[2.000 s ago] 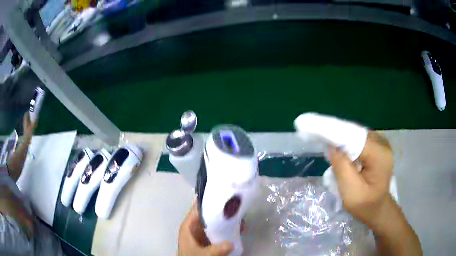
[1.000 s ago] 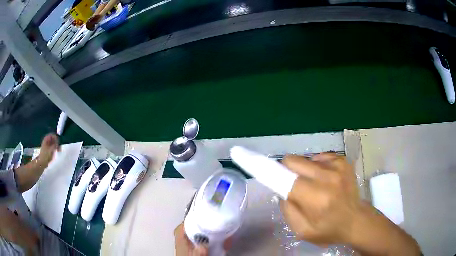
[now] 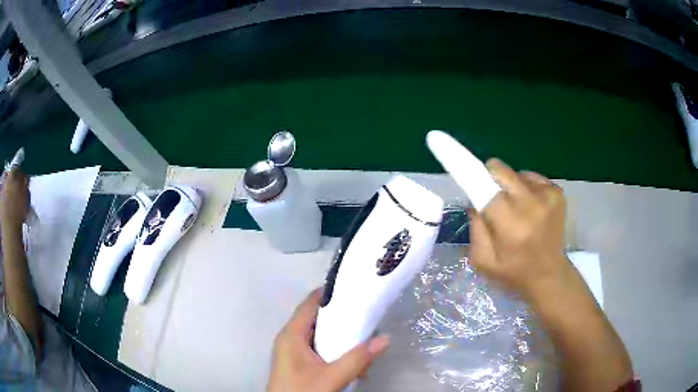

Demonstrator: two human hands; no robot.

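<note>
My left hand [image 3: 310, 348] grips a white handset [image 3: 375, 268] by its lower end, wide end up. Its side faces me, with a small dark chrome oval, a thin dark seam near the wide end and a black panel along the left edge. My right hand [image 3: 524, 222] is raised to the right of the handset, apart from it. A white cleaning cloth [image 3: 463, 168] is wrapped around its index finger like a long tip pointing up and left. My right hand's other fingers are curled.
A white solvent bottle [image 3: 287, 218] with its silver lid open stands left of the handset. Two handsets [image 3: 157, 241] lie further left. Crinkled plastic film [image 3: 474, 329] lies right. The green conveyor [image 3: 344, 99] runs behind. A co-worker's arm [image 3: 19, 253] is at far left.
The held handset has turned from its end face to its side. My right hand with the cloth has moved up and right. Two handsets now show at left instead of three.
</note>
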